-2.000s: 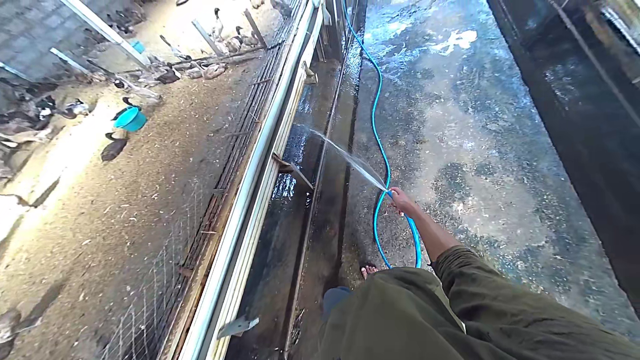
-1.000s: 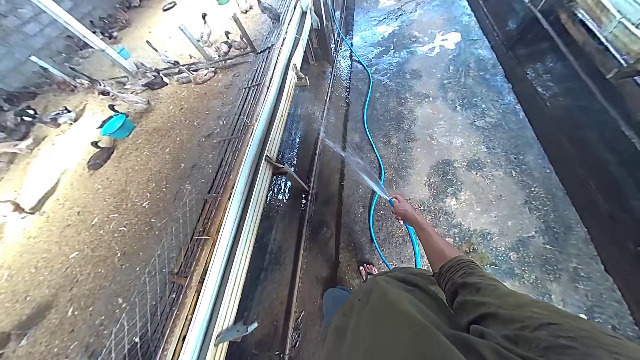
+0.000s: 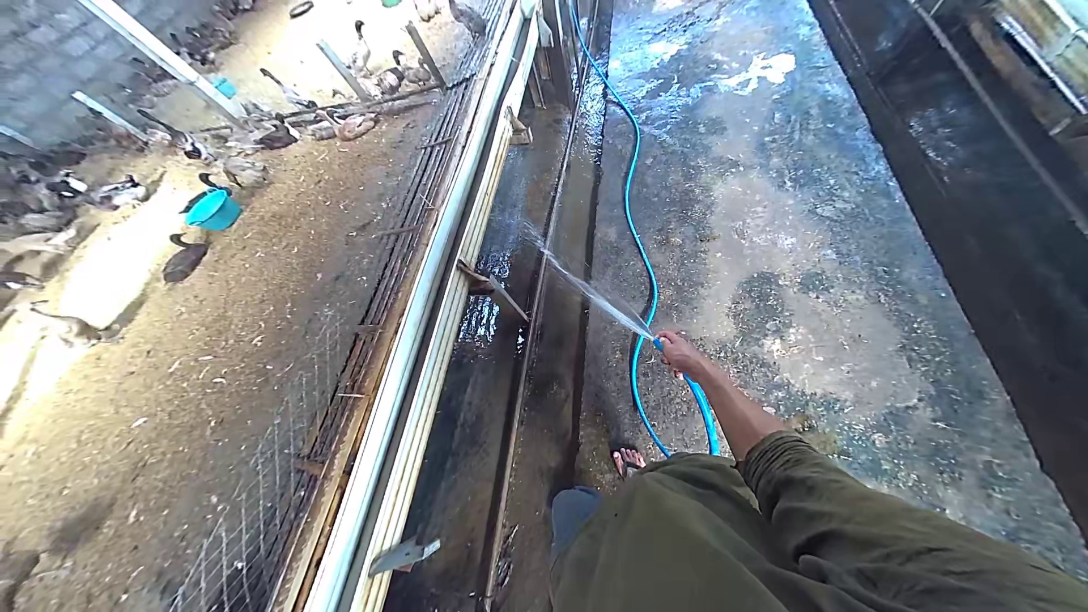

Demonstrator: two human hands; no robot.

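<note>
My right hand (image 3: pixel 680 355) grips the end of a blue water hose (image 3: pixel 653 293), its outlet pointing up and to the left. A spray of water (image 3: pixel 595 297) leaves it and falls on the wet concrete channel (image 3: pixel 544 374) beside the pen's rail. From the hand the hose loops down past my foot (image 3: pixel 627 461), then runs up along the walkway to the top of the view. My left hand is out of sight.
Left of the channel, pale pipes (image 3: pixel 408 340) and wire mesh (image 3: pixel 246 544) border a pen with many ducks (image 3: pixel 183 259) and a turquoise bucket (image 3: pixel 213 210). A wooden bracket (image 3: pixel 497 285) juts over the channel. The concrete walkway (image 3: pixel 782 255) has wet patches; a dark channel (image 3: pixel 977 212) lies on the right.
</note>
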